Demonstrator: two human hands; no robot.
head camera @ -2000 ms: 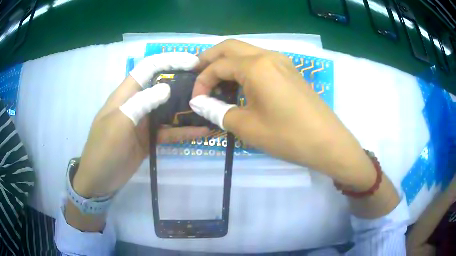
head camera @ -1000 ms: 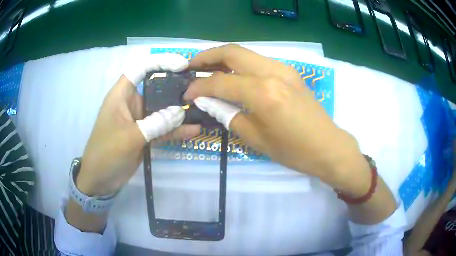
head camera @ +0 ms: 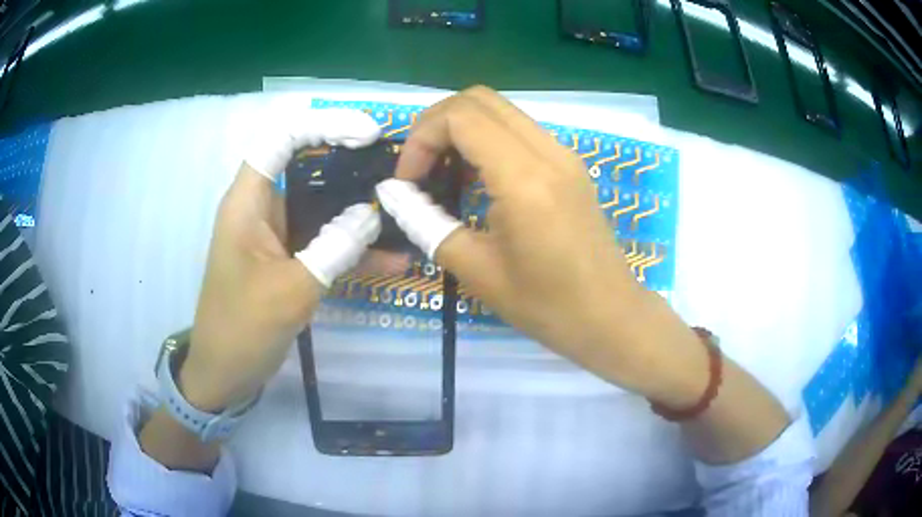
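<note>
A black phone frame (head camera: pixel 384 436) is held over the bench, its solid end up and its open window towards me. My left hand (head camera: pixel 265 227), with white finger cots, grips the solid end at its left side, thumb on its face. My right hand (head camera: pixel 526 217) is over the right part of that end, its white-cotted thumb close to my left thumb. A tiny orange-gold piece of flex circuit (head camera: pixel 376 206) shows between the thumbs; most of it is hidden. The blue flex carrier sheet (head camera: pixel 639 214) with orange zigzag strips and white rings lies behind the hands.
The green conveyor belt (head camera: pixel 303 50) crosses the back, carrying several black frames (head camera: pixel 714 45). White foam (head camera: pixel 152 151) covers the bench, with translucent backing sheets under the carrier. Crumpled blue film (head camera: pixel 885 273) lies at right. Striped clothing shows at the left edge, another person's arm at lower right.
Frames on the belt have moved left. The held frame has shifted slightly and its near end sits higher. The flex, seen near the lower part of the solid end earlier, is now mostly hidden between the thumbs.
</note>
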